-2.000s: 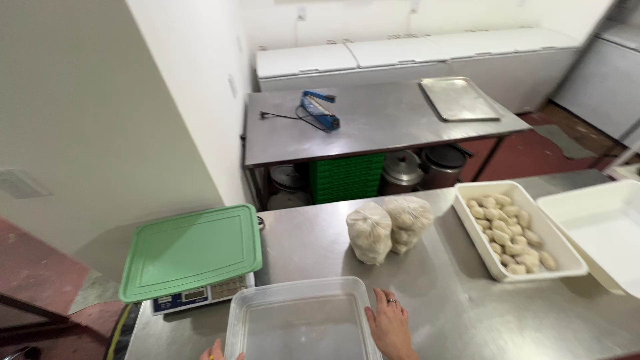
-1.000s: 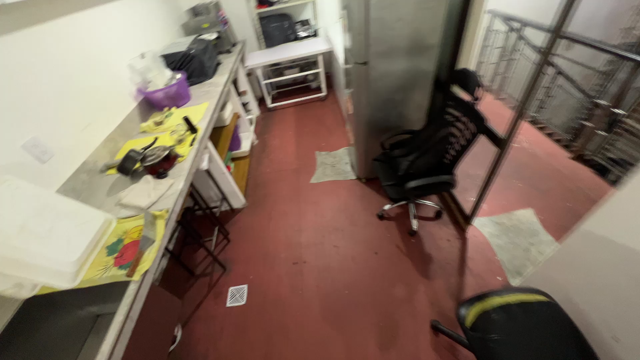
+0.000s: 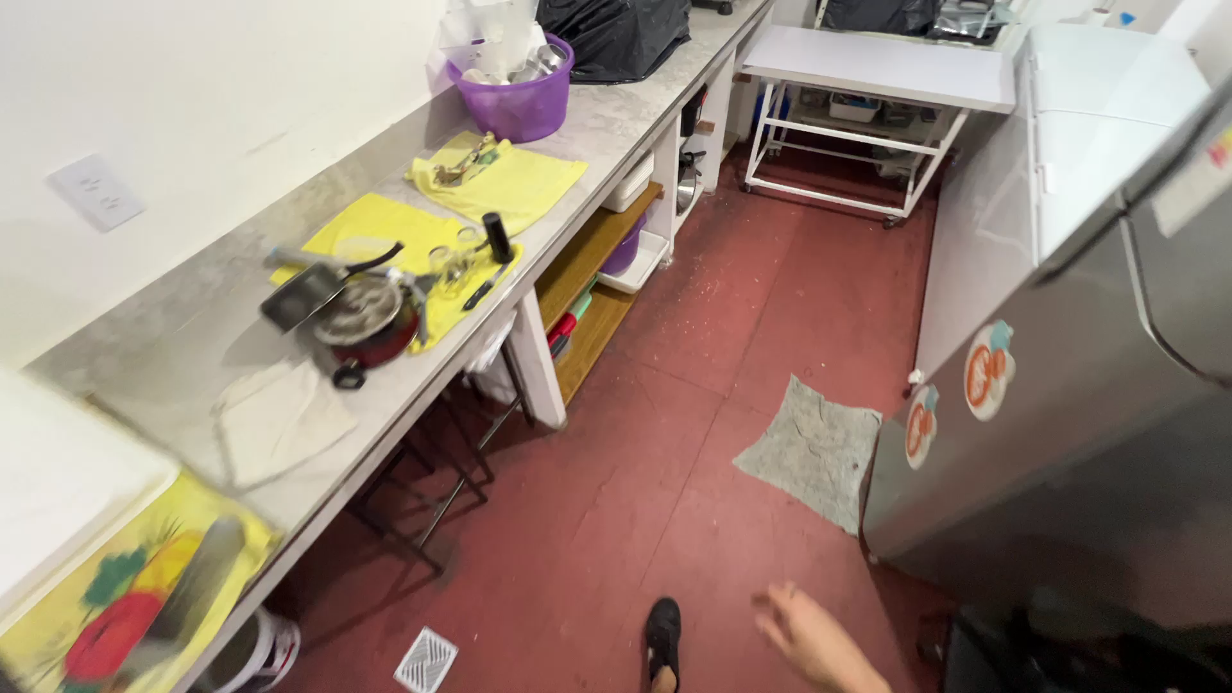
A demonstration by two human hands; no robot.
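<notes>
My right hand (image 3: 813, 640), slightly blurred, hangs over the red floor at the bottom right, fingers apart and nothing in it. My left hand is out of the frame. A black shoe (image 3: 663, 630) on my foot shows just left of the hand. On the counter at the left, a red pot (image 3: 371, 332) has its lid on and a small dark saucepan (image 3: 303, 294) leans beside it. Yellow cloths (image 3: 525, 188) lie behind them with glassware and utensils. A purple basin (image 3: 520, 101) holds several dishes further back.
The stone counter (image 3: 279, 351) runs along the left, with stools (image 3: 423, 510) and shelves beneath. A steel refrigerator (image 3: 1078, 404) stands at the right, with a grey floor cloth (image 3: 818, 448) beside it. A white wheeled table (image 3: 876, 67) is at the back. A floor drain (image 3: 424, 660) lies near the bottom.
The view has turned from the steel table with the plastic container to the counter and aisle. My right hand was at the container's edge two seconds ago and is now over the floor.
</notes>
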